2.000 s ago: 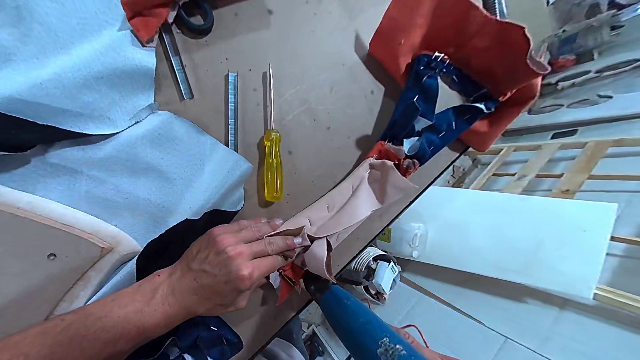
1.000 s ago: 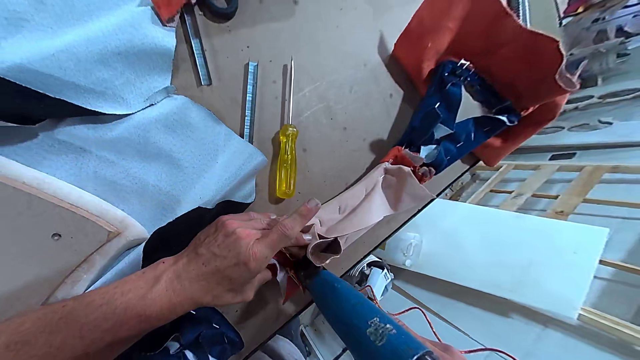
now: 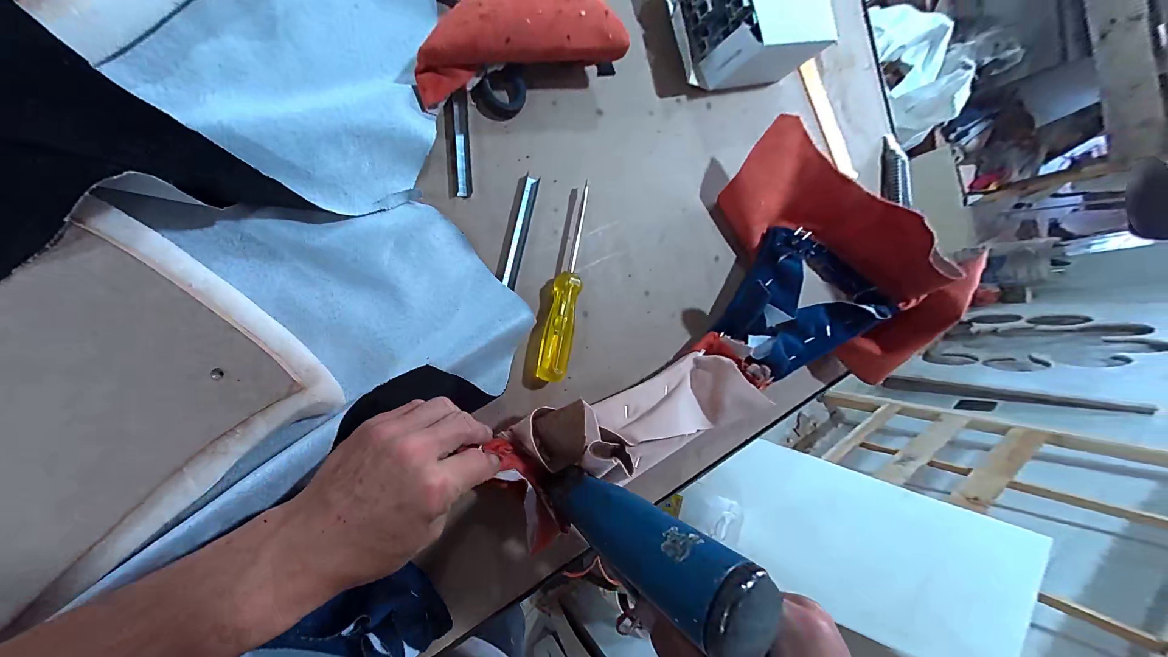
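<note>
My left hand (image 3: 401, 479) pinches a red fabric scrap (image 3: 511, 456) at the near edge of the table, beside a stapled strip of pale pink fabric (image 3: 662, 406). From below, my right hand (image 3: 803, 630) holds a blue power tool (image 3: 666, 557), perhaps a pneumatic stapler; its nose touches the folded fabric and the hand is mostly hidden behind its body. The strip runs on to stapled dark blue fabric (image 3: 776, 292) and a large piece of orange-red fabric (image 3: 803, 182). A screwdriver with a yellow handle (image 3: 558, 328) lies behind my left hand.
Staple strips (image 3: 518, 233) and a black-handled tool (image 3: 500, 91) lie on the table (image 3: 639, 182). Light blue fabric (image 3: 347, 274) and a padded panel (image 3: 146, 401) cover the left. A box (image 3: 757, 41) stands at the back. A white board (image 3: 867, 529) is beyond the right edge.
My left hand has shifted from the pink fabric to the red scrap beside it. The pink fabric's near end is now folded up. The view has moved, showing more of the table's far side.
</note>
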